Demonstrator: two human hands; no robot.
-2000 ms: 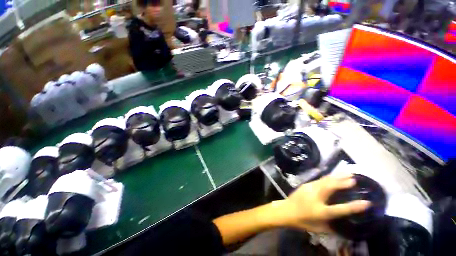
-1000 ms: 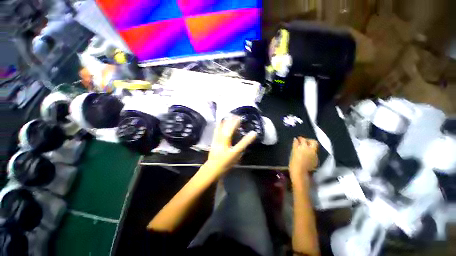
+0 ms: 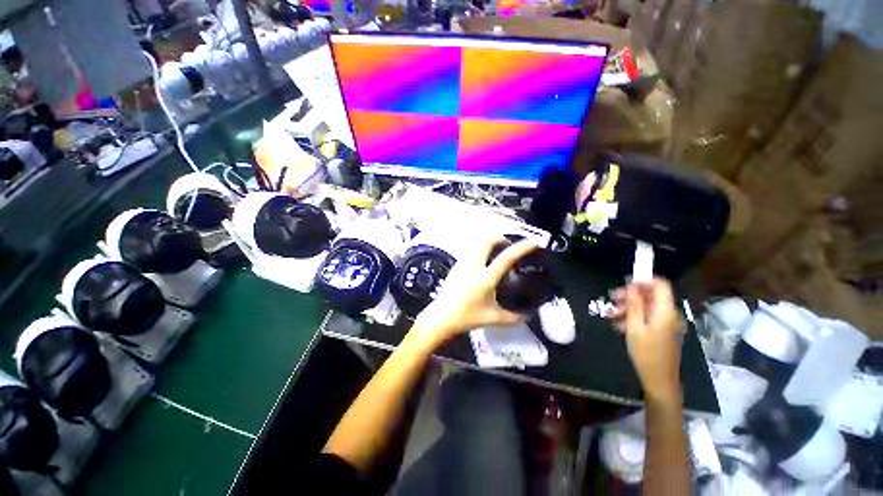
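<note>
My left hand holds a camera head, its thumb and fingers spread around the black ball. The camera's flat white base shows below, on the dark bench. My right hand is at the white strip that hangs from the black machine; its fingertips are pinched together. Whether they grip the strip or a small white piece cannot be told. Small white pieces lie just left of those fingers. A white mouse lies right of the held camera.
Two cameras with lens rings stand left of my left hand. More cameras line the green bench. The monitor stands behind, with a white keyboard below it. Jumbled camera units lie at the right.
The view has swung right, then slightly back and up. My left hand now spans the camera's ball, which is turned. My right hand has moved up to the strip, which no longer hangs over the bench edge.
</note>
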